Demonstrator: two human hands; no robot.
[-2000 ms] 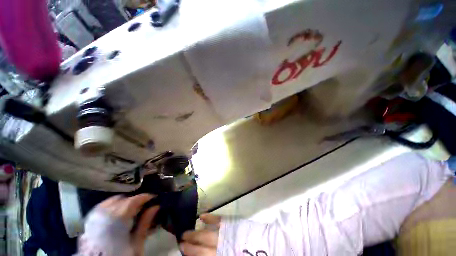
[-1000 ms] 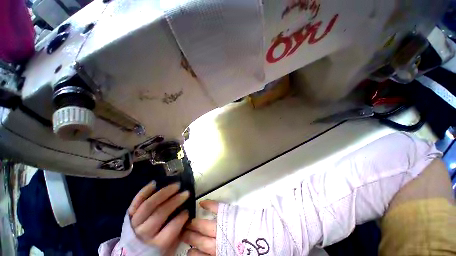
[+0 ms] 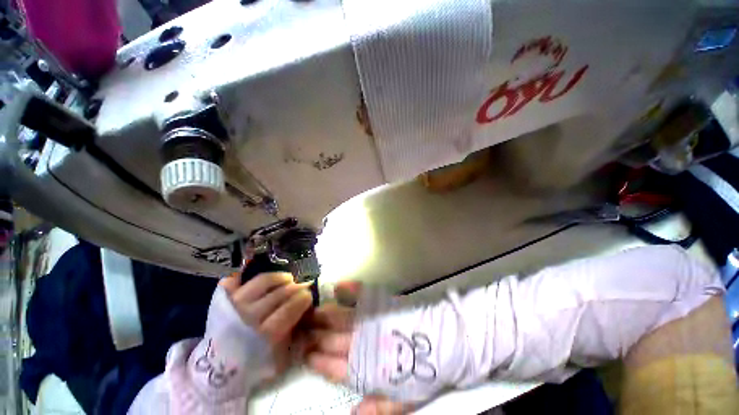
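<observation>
The dark garment (image 3: 73, 324) lies bunched left of the needle area, and a narrow part of it runs under my fingers by the presser foot (image 3: 304, 263). My left hand (image 3: 271, 304) holds the garment edge just below the presser foot, fingers bent. My right hand (image 3: 328, 340) is beside it on the right, blurred, with its fingertips at the cloth; whether it grips anything is hidden. The off-white sewing machine head (image 3: 275, 121) fills the upper view, with a white ribbed dial (image 3: 192, 180) on its front.
A wide white ribbed band (image 3: 425, 89) hangs over the machine arm. Scissors (image 3: 595, 215) lie on the right of the bed, near dark cloth. A magenta thread cone (image 3: 77, 32) stands at upper left. A white strip (image 3: 121, 300) lies over the garment at left.
My left hand has moved up close to the presser foot, and less dark cloth shows between the hands. The camera view has shifted, so the machine sits further right than one second ago.
</observation>
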